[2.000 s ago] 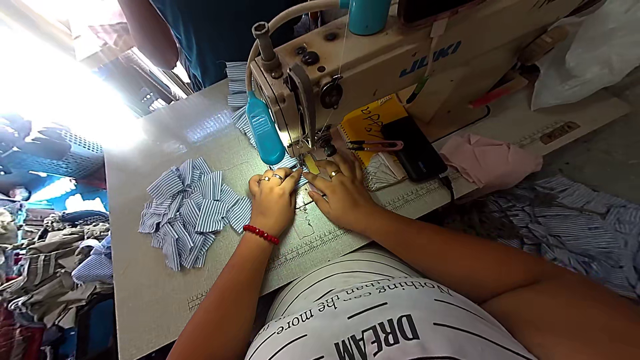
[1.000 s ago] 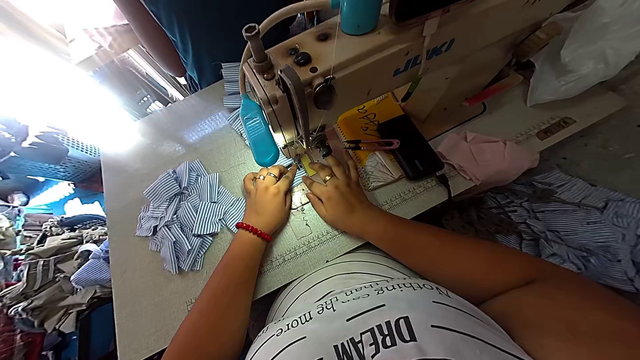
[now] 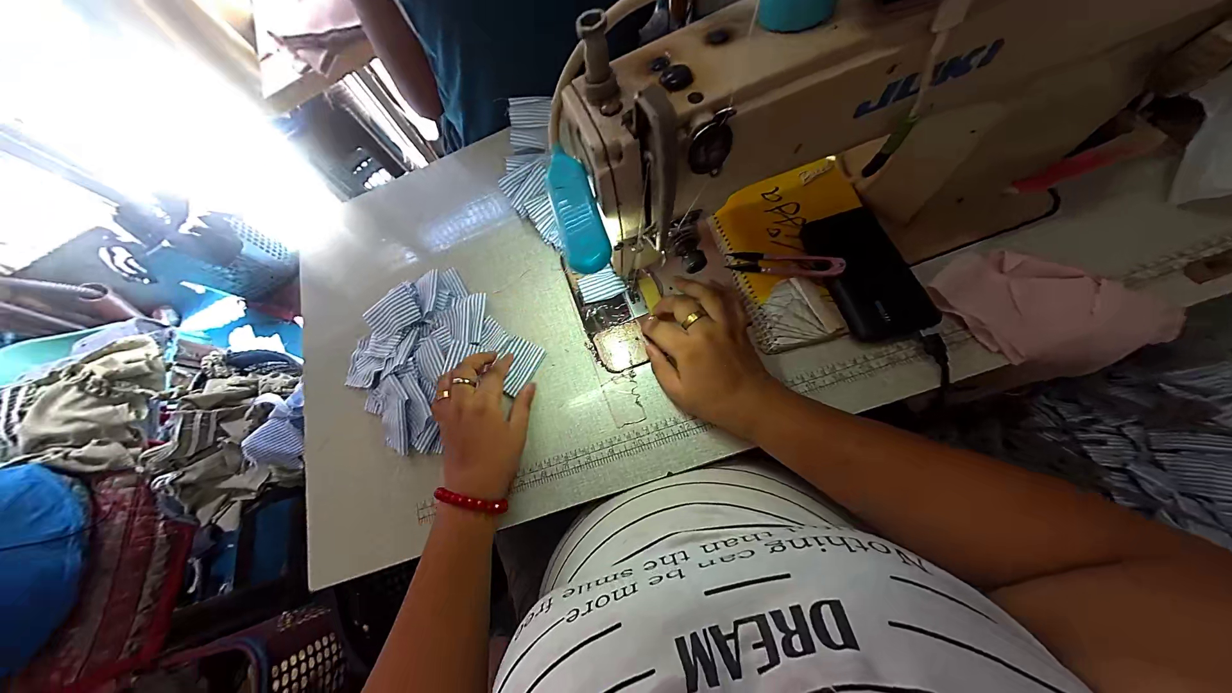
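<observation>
My left hand (image 3: 479, 419), with rings and a red bead bracelet at the wrist, rests its fingertips on the near right edge of a pile of striped fabric pieces (image 3: 419, 337). Whether it grips a piece cannot be told. Beside the presser foot of a Juki sewing machine (image 3: 770, 106) lies my right hand (image 3: 707, 351), fingers bent, palm down; what is under its fingertips is hidden. A striped piece (image 3: 602, 285) sits just behind the needle area. More striped pieces (image 3: 527, 183) trail behind the machine head, which has a teal lamp (image 3: 577, 217) attached.
Right of the needle lie a yellow spiral notebook (image 3: 784, 217), thread snips (image 3: 787, 265), a black power bank (image 3: 871, 274) with a cable, and pink cloth (image 3: 1054, 308). Heaped garments (image 3: 106, 395) stand left of the table. A person (image 3: 472, 58) is behind it.
My left hand has moved left from beside the needle to the striped pile. My right hand remains near the presser foot.
</observation>
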